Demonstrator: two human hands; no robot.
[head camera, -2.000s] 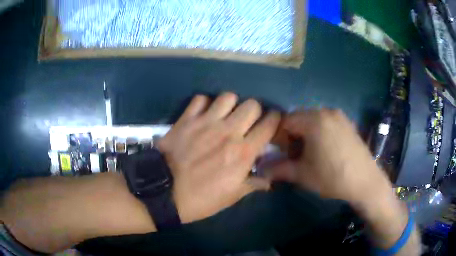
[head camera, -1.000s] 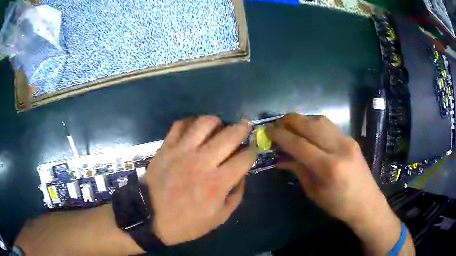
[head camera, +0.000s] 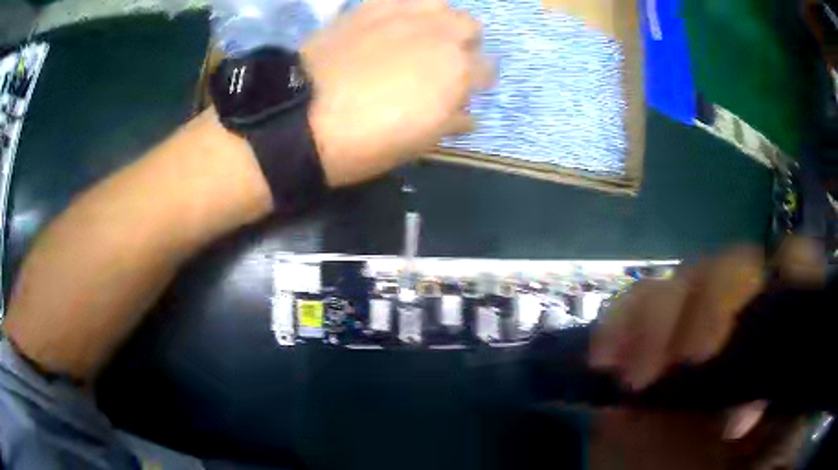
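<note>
The long white housing (head camera: 358, 262) lies flat on the dark green mat, with the circuit board (head camera: 349, 317) inside it. A yellow block (head camera: 312, 314) sits at its left end and white blocks stand in a row. A white lead (head camera: 412, 234) with a dark tip sticks up from its far edge. My left hand (head camera: 395, 87) is over the screw carton (head camera: 551, 87); its fingertips are blurred, and I cannot tell if they hold anything. My right hand (head camera: 685, 317), blurred, is around a thick black electric screwdriver (head camera: 735, 353) near the housing's right end, which it partly hides.
A clear plastic bag (head camera: 266, 23) lies at the carton's left corner. A blue sheet (head camera: 669, 60) is right of the carton. Another housing unit (head camera: 20, 110) stands upright at the far left edge. Dark component trays (head camera: 788, 197) are at the right, partly hidden.
My left hand has left the housing and moved up over the screw carton. My right hand has let go of the board's right end and taken hold of the black screwdriver. The view has shifted.
</note>
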